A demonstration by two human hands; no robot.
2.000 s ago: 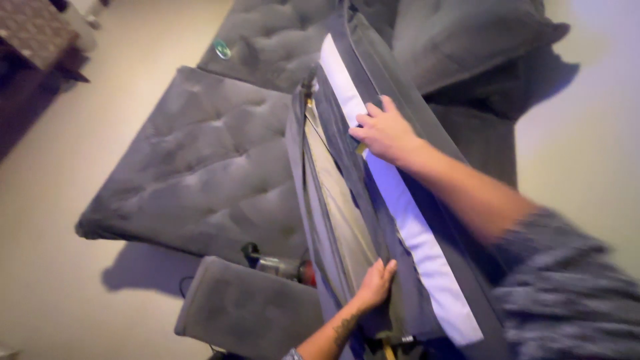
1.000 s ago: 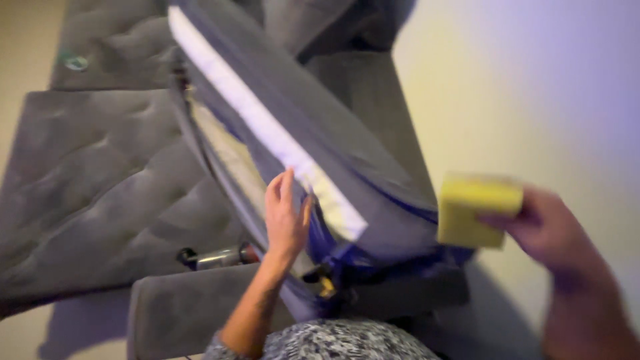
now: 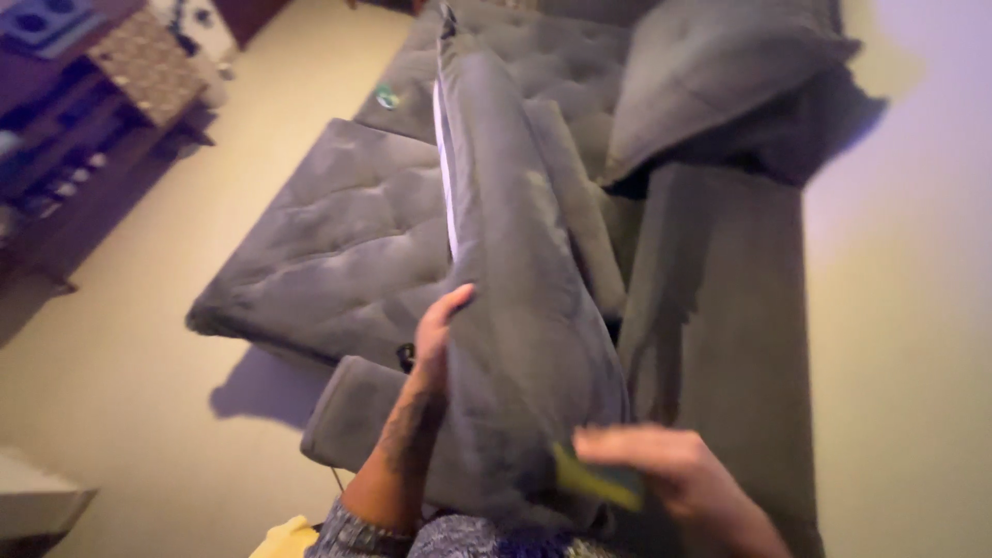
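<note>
A grey fabric sofa cushion stands on its edge in the middle, with a narrow strip of white lining or foam showing along its open left side. My left hand grips the cushion's left side, thumb on the grey cover and fingers hidden behind it. My right hand, blurred, is at the cushion's lower right and holds a flat yellow item, seen nearly edge-on; it may be a sponge or pad. Whether that item touches the cover cannot be told.
Tufted grey sofa seats lie behind and left. A large grey cushion leans at the back right, above a grey sofa section. A small grey armrest-like piece is at lower left. Dark shelving stands far left; a pale wall or floor is at right.
The cushion's grey face now shows where the wide white strip and open cover faced me. My right hand has come from the right with the yellow item to the cushion. My left hand has taken hold of the cushion's side.
</note>
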